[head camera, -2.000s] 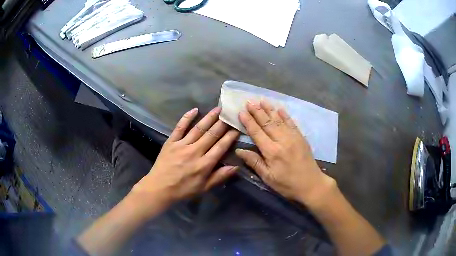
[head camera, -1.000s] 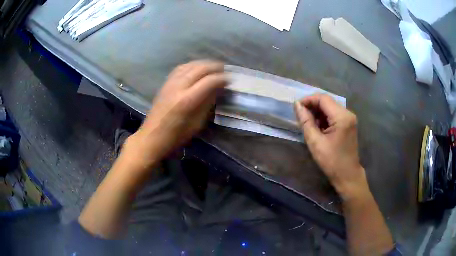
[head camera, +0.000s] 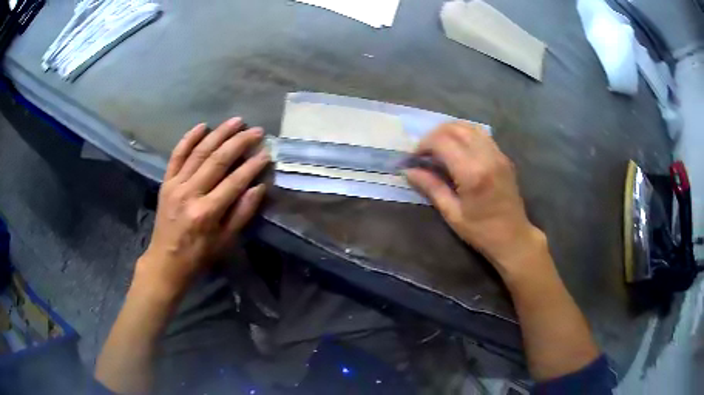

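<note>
A pale white fabric piece (head camera: 332,186) lies flat near the table's front edge. A cream interlining piece (head camera: 340,123) lies on it. A narrow grey template strip (head camera: 332,153) lies lengthwise across both. My left hand (head camera: 212,185) lies spread at the left end of the template, with its fingertips at that end. My right hand (head camera: 467,173) pinches the template's right end between thumb and fingers. It covers that end and part of the fabric.
A steam iron (head camera: 652,224) stands at the right. A pile of white strips (head camera: 100,31) lies upper left. White sheets (head camera: 359,8) are cut off at the top. A beige interlining stack (head camera: 494,38) and loose white strips (head camera: 614,54) lie upper right.
The grey template now lies on the fabric and interlining, where both hands rested flat before. My left hand has moved down and left from its raised, blurred position. The view has shifted.
</note>
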